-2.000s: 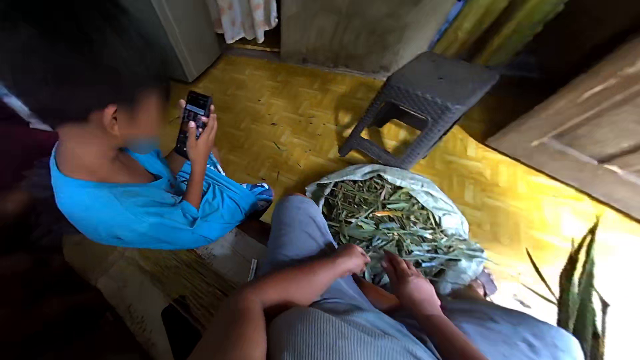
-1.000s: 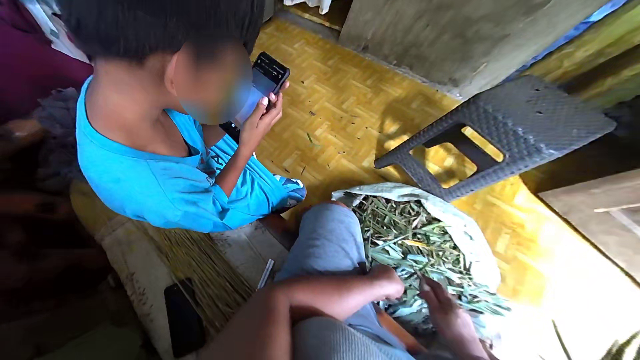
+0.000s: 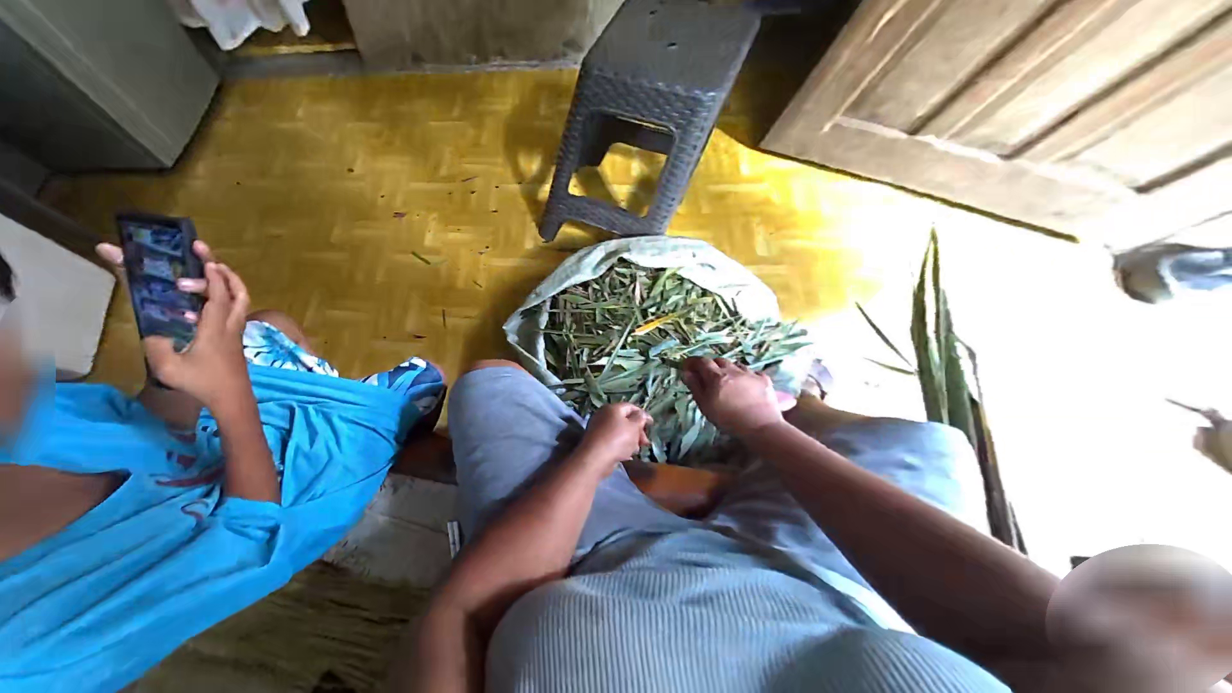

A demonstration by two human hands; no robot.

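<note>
An open pale woven sack (image 3: 664,252), its rim folded back, stands on the floor between the knees. Cut green leaf pieces (image 3: 630,332) fill it to the top, a yellow one among them. My left hand (image 3: 618,433) is at the sack's near edge with its fingers curled; whether anything is between them is too small to tell. Over the right side of the leaves is my right hand (image 3: 733,393), fingers bent downward, their tips partly hidden. A gap with leaves in it separates the two hands.
A dark woven-pattern plastic stool (image 3: 664,96) stands just beyond the sack. At the left sits another person in a blue shirt (image 3: 221,549), holding a phone (image 3: 159,279). A wooden door (image 3: 1020,106) is at the upper right, long pointed leaves (image 3: 948,366) below it.
The view has swung markedly. My right hand, low by the near part of the leaves a second ago, is now further over them. My left hand stays near the sack's near edge.
</note>
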